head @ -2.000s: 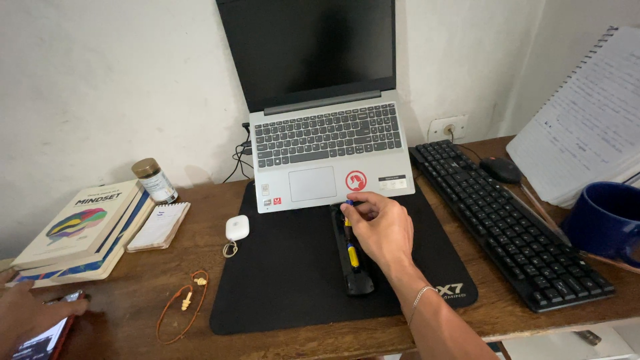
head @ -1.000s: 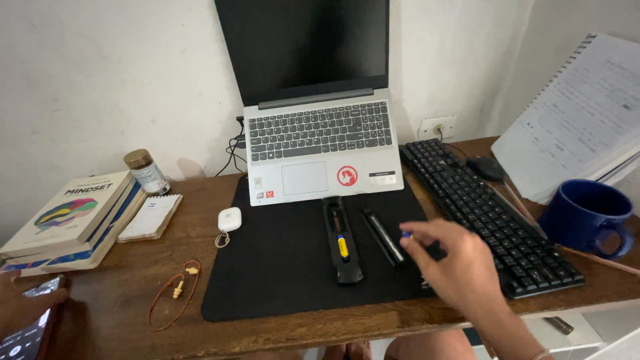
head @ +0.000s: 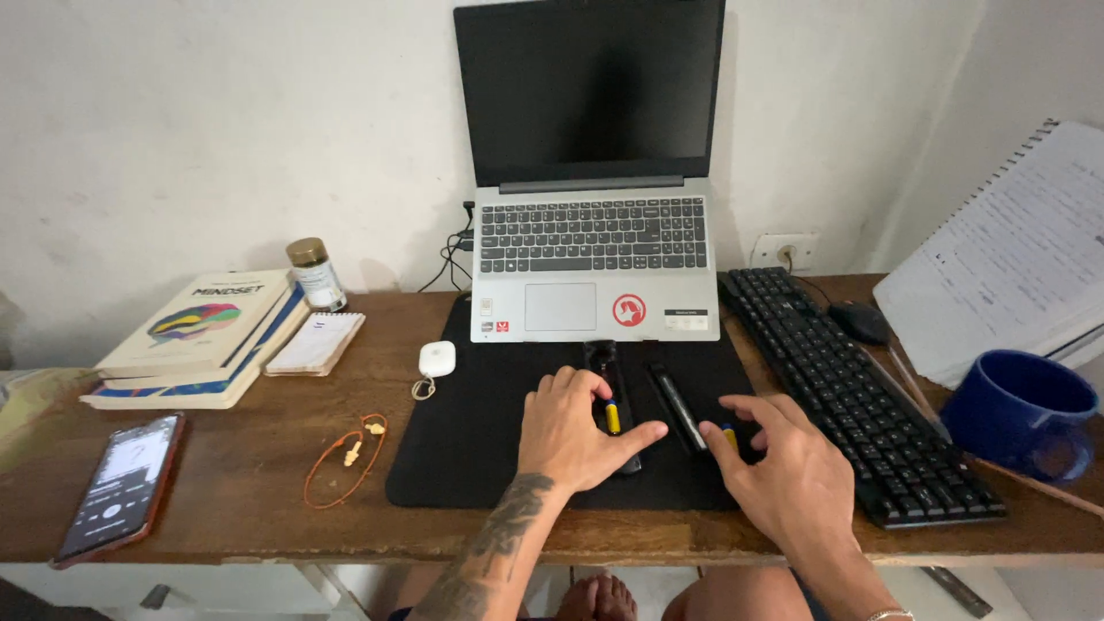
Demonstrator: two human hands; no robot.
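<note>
A narrow black plastic casing (head: 632, 457) lies on the black desk mat (head: 483, 466), a small yellow-and-blue cylinder, like a battery, (head: 613, 418) inside it. My left hand (head: 573, 431) is over the casing, thumb and fingers spread, index fingertip beside the cylinder's blue end; contact is unclear. A slim dark strip-like part, perhaps a cover, (head: 677, 405) lies on the mat between my hands. My right hand (head: 780, 466) is low at the mat's right side, thumb and index apart, the thumb close to the strip. Another yellow-and-blue cylinder (head: 730, 435) shows between its fingers, partly hidden; grip unclear.
An open laptop (head: 561, 306) stands behind the mat. At right are a black keyboard (head: 854, 397), mouse (head: 858, 322), blue mug (head: 992, 414) and spiral notebook (head: 1000, 259). At left are books (head: 190, 328), a jar (head: 317, 276), notepad (head: 315, 343), phone (head: 121, 487) and corded earplugs (head: 353, 453).
My left hand has left the phone at far left and come over the casing. My right hand first reached into the casing, then moved right with a blue-ended piece; the strip came to lie beside the casing.
</note>
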